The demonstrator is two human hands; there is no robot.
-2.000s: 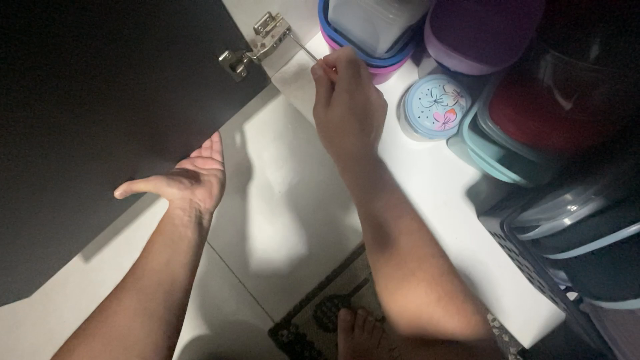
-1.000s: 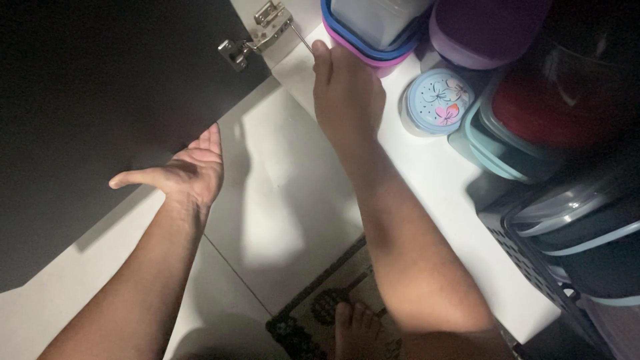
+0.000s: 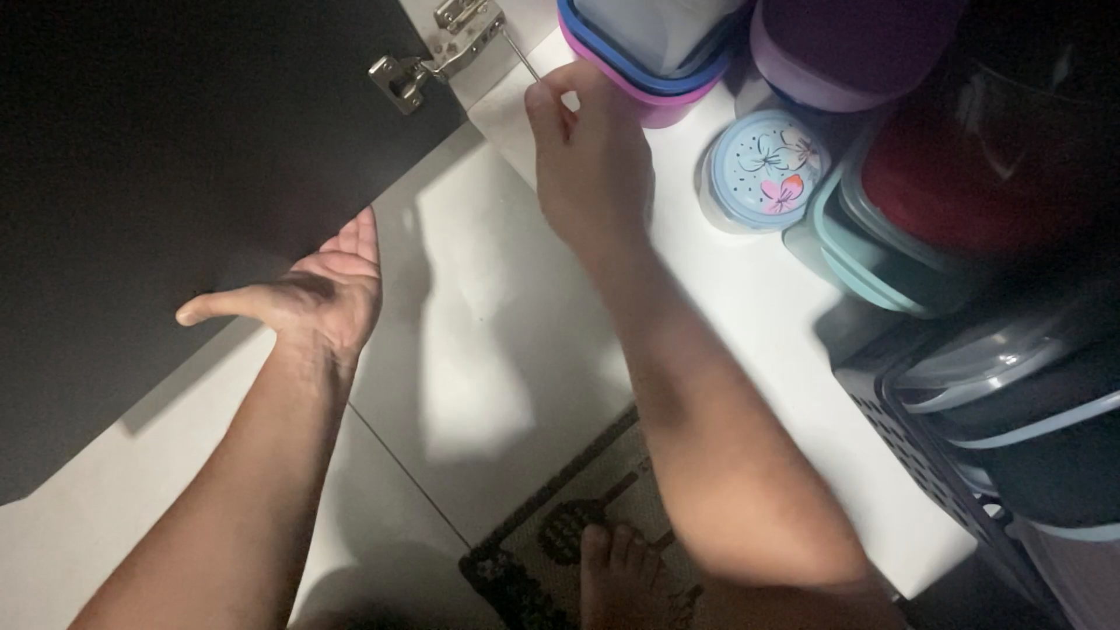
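A dark cabinet door [image 3: 219,131] hangs at the upper left on a metal concealed hinge [image 3: 437,61]. My left hand [image 3: 328,284] is palm up at the door's lower edge, thumb spread over the door's face and fingers partly behind it. My right hand [image 3: 591,153] pinches a thin metal rod [image 3: 522,57], perhaps a screwdriver shaft, whose far tip meets the hinge arm. Its handle, if it has one, is hidden in the hand. The white cabinet shelf [image 3: 726,297] lies beneath my right wrist.
Beside my right hand stand a blue and pink plastic container [image 3: 674,105], a purple container [image 3: 840,52] and a round jar with a flowered blue lid [image 3: 770,166]. Farther right are a teal container [image 3: 862,271] and a dark perforated basket [image 3: 910,472]. A mat [image 3: 560,525] and a foot are below.
The fingers of my right hand have shifted around the rod, which stays at the hinge. My left hand keeps its place at the door edge.
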